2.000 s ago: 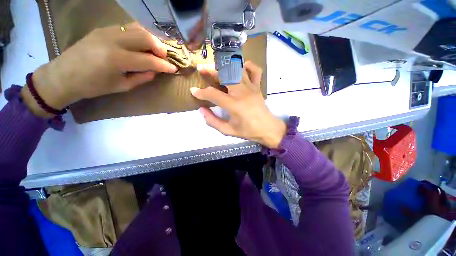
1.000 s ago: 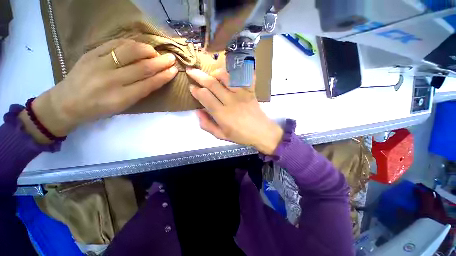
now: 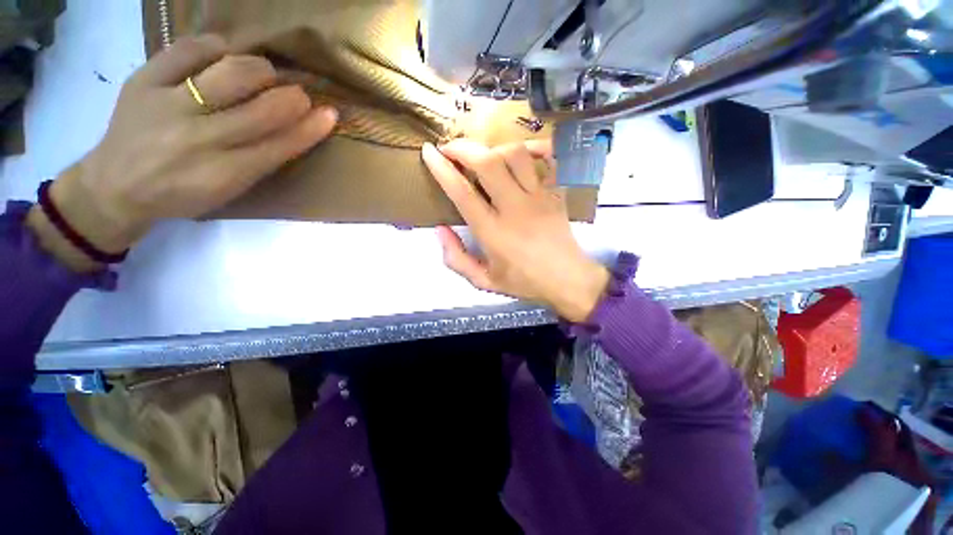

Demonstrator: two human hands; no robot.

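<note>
A khaki-brown garment panel [image 3: 355,188] lies on the white machine table under the needle area, with a folded ridge running towards the presser foot [image 3: 465,105]. A metal zipper [image 3: 164,23] runs along its left edge. My left hand [image 3: 204,136] lies on the panel at left, fingers together over the fold; its thumb is hidden, so whether it pinches cloth cannot be told. My right hand [image 3: 512,214] rests on the panel just before the foot, fingertips pressing the cloth, thumb apart. The grey guide [image 3: 581,155] stands just right of the foot, above my right fingers.
The white sewing machine head [image 3: 669,52] spans the upper right. A smartphone [image 3: 738,159] lies right of the needle, a green and blue tool [image 3: 674,121] beside it. Brown cloth [image 3: 178,428] hangs below the table edge [image 3: 314,332]. A red stool [image 3: 820,343] stands at right.
My left hand has moved left, away from the needle, and its bunched fold has flattened out. My right hand stays by the foot. The view has shifted, and the machine head looks larger.
</note>
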